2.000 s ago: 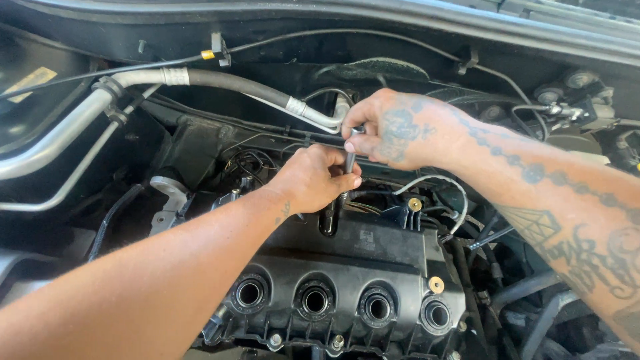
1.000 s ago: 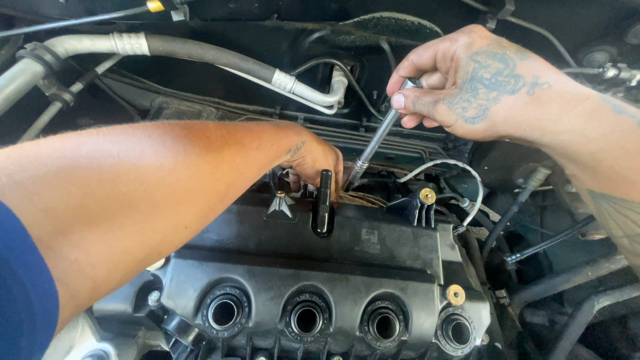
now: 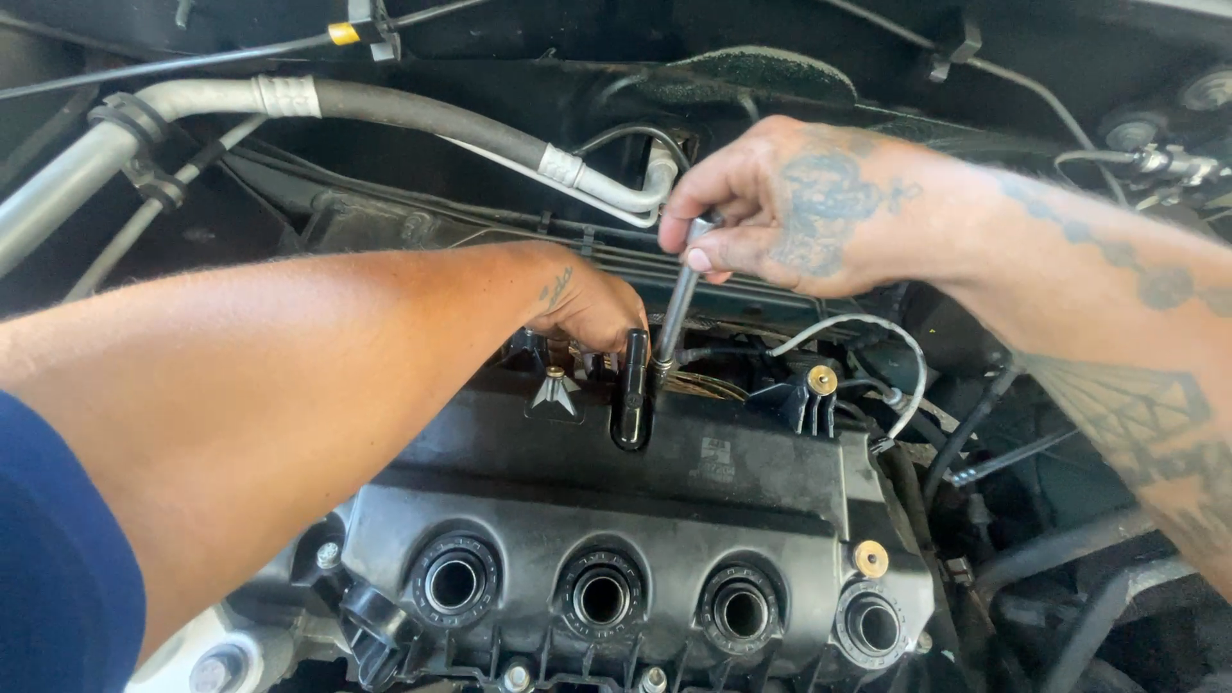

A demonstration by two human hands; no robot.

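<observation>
My right hand (image 3: 780, 207) grips the upper end of a slim metal socket extension (image 3: 680, 308) between thumb and fingers. The tool slants down behind the black engine valve cover (image 3: 616, 462), where its lower end is partly hidden. My left hand (image 3: 597, 313) reaches down behind the cover, beside the tool's lower end; its fingers are mostly hidden, and whether they hold anything does not show. A black upright tube-like part (image 3: 632, 390) stands in the cover's notch, just in front of that hand.
An air-conditioning hose with metal pipe ends (image 3: 433, 115) crosses behind my hands. Several round spark plug wells (image 3: 602, 599) line the cover's front. A white cable (image 3: 900, 332) loops at the right, near a black bracket with a brass bushing (image 3: 822, 380).
Two seconds ago both hands were together at the tool's top. My left hand has since gone down behind the valve cover, while my right hand still holds the upper end.
</observation>
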